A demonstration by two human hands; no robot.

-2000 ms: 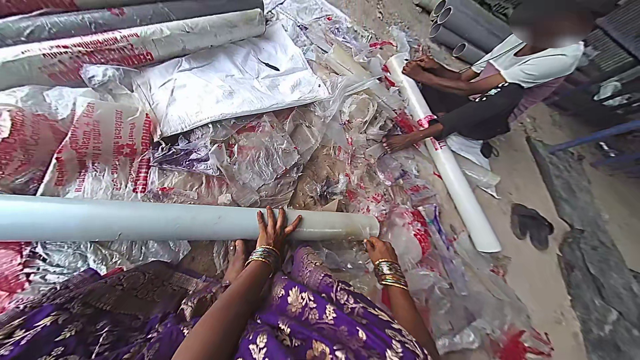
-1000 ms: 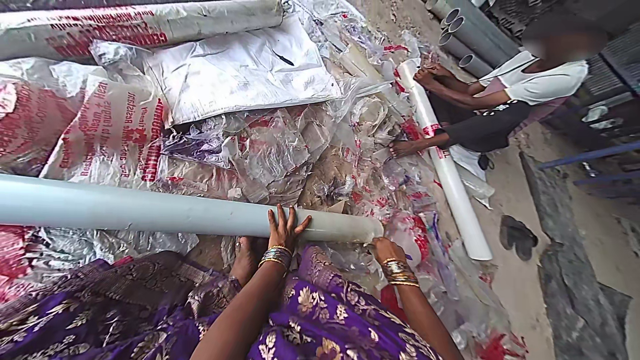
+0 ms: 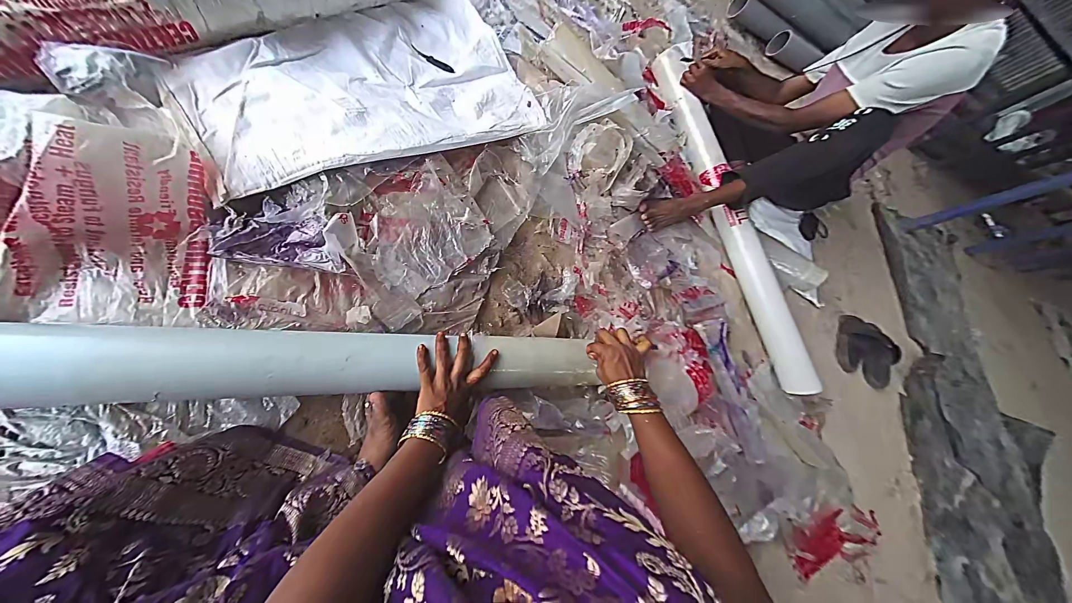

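A long pale roll (image 3: 209,364), smooth like wrapped film or pipe, lies across the view in front of my knees. On its upper side my left hand (image 3: 448,373) rests flat, fingers spread, pressing rather than gripping. My right hand (image 3: 620,358) is at the roll's right end, its fingers curled over the edge; whether it pinches a layer of film there cannot be told. The roll's right part looks more yellowish and translucent than the rest. Both wrists carry bangles, and purple patterned cloth covers my lap.
Crumpled clear plastic film (image 3: 427,234) with red print covers the ground. A white sheet (image 3: 352,92) lies beyond, with a small dark object (image 3: 434,59) on it. At right a seated person (image 3: 871,109) holds another white roll (image 3: 745,243). Dark sandals (image 3: 868,350) lie on the ground.
Both hands stay at about the same places on the roll. The other person remains seated with hands at the end of the white roll. The view has shifted somewhat.
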